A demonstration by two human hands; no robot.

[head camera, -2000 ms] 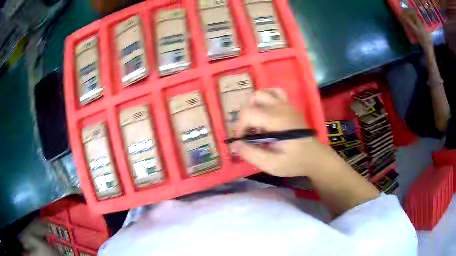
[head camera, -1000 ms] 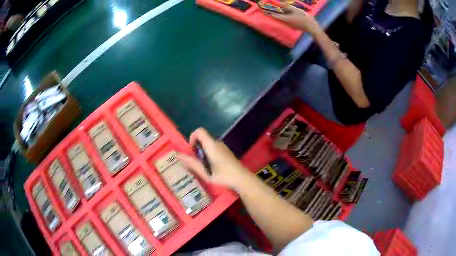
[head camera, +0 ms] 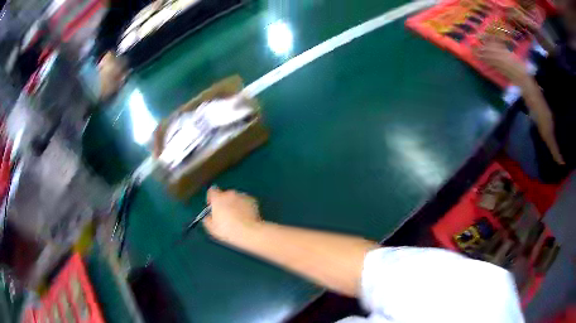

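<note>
My right hand (head camera: 232,216) is over the green bench (head camera: 328,170) in the middle of the view, its fingers closed around a thin dark marker pen (head camera: 199,216). The pen points down and to the left. An open brown carton (head camera: 221,154) stands just beyond my hand, filled with small white and silver battery packs (head camera: 203,129). The frame is blurred, so single packs are hard to tell. My left hand is not in view.
A red tray of phones (head camera: 464,28) lies at the upper right, with a person's hands over it. Stacked handsets (head camera: 515,217) fill a red tray below bench level at right. Another red tray (head camera: 69,293) is at the lower left. A dark object lies at the lower bench.
The view has swung left. The red tray of face-down phones in front of me has gone out of view. The carton now shows nearer the middle, and my right hand is over bare bench with the pen.
</note>
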